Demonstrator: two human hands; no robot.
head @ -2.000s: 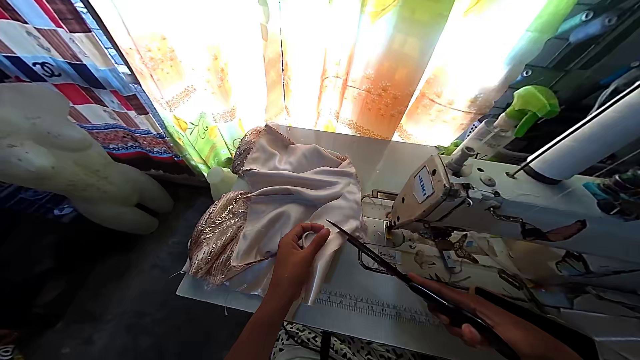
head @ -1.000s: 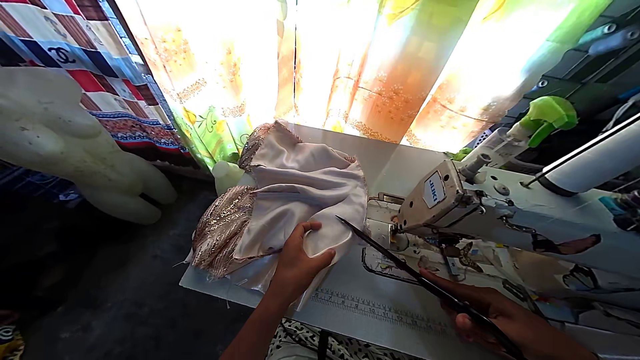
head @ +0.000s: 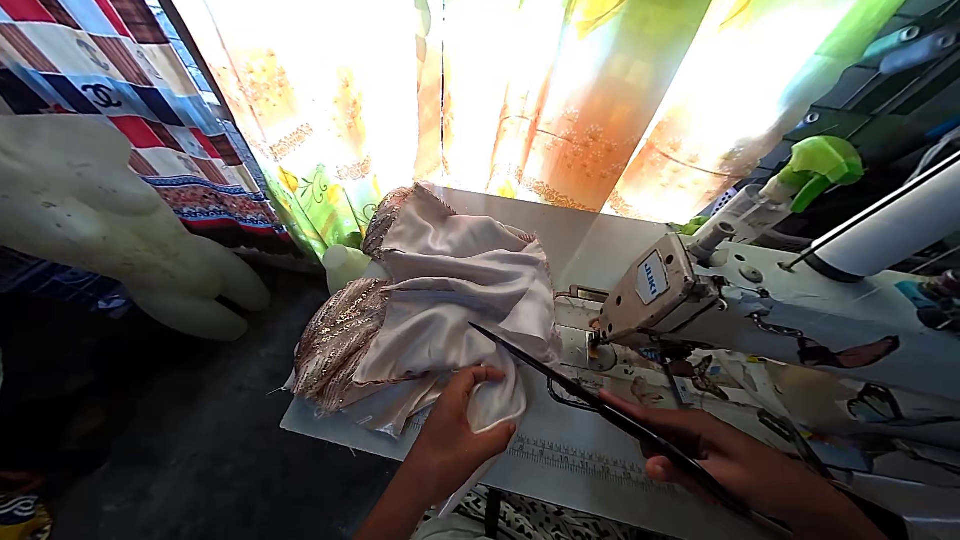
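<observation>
Pale satin fabric with a gold sequined part lies bunched at the left end of the white sewing table. My left hand grips the satin's near edge, a fold held between thumb and fingers. In my right hand is a pair of dark scissors, the blades pointing up and left over the satin. Whether the tip touches the cloth I cannot tell. Just right of the fabric stands the head of a Juki sewing machine, its needle area beside the cloth.
A pale mannequin torso stands at the left. Behind the table hangs a bright floral curtain. A spray bottle with a green top and a large white thread cone are at the right. A ruler scale runs along the near table edge.
My left hand now has its thumb and fingers around a fold at the satin's near edge; a second ago it lay over the cloth. The scissors remain in my right hand.
</observation>
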